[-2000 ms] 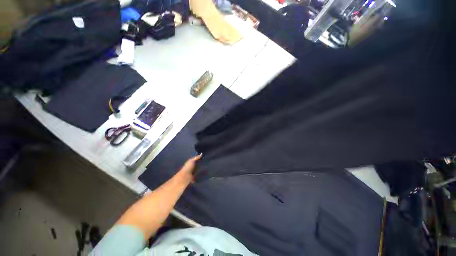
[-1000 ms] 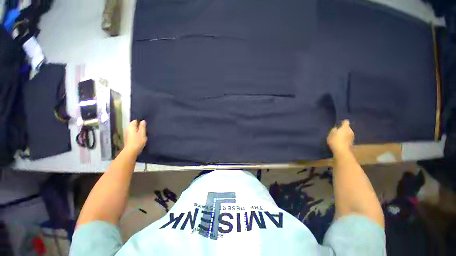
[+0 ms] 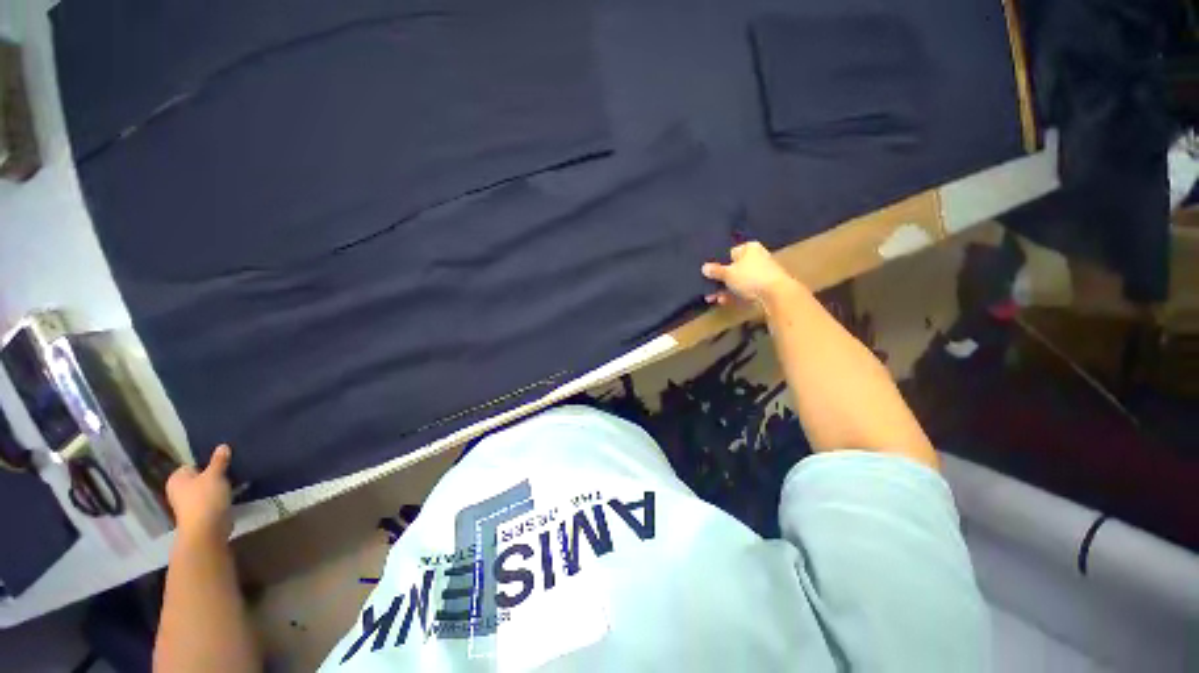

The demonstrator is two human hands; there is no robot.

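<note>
A dark cut panel (image 3: 434, 309) lies with soft ridges along the near side of the dark fabric lay (image 3: 697, 66). My left hand (image 3: 201, 493) grips its near left corner at the table edge. My right hand (image 3: 747, 276) pinches its near right end, with the fingertips partly bent out of sight. A thin dark edge line runs along the panel's far side. A small folded dark panel (image 3: 842, 86) lies flat on the lay, beyond my right hand.
At the left are scissors (image 3: 95, 487), a pale tool tray (image 3: 125, 394) and a mottled cloth weight (image 3: 16, 112). Brown paper (image 3: 861, 243) runs along the near table edge. A wooden strip (image 3: 1020, 72) crosses the lay's right end. Black offcuts (image 3: 697, 408) lie on the floor.
The large raised cloth came down flat between the two earlier frames. Since then the view has turned and shifted right; both hands remain at the near panel's ends.
</note>
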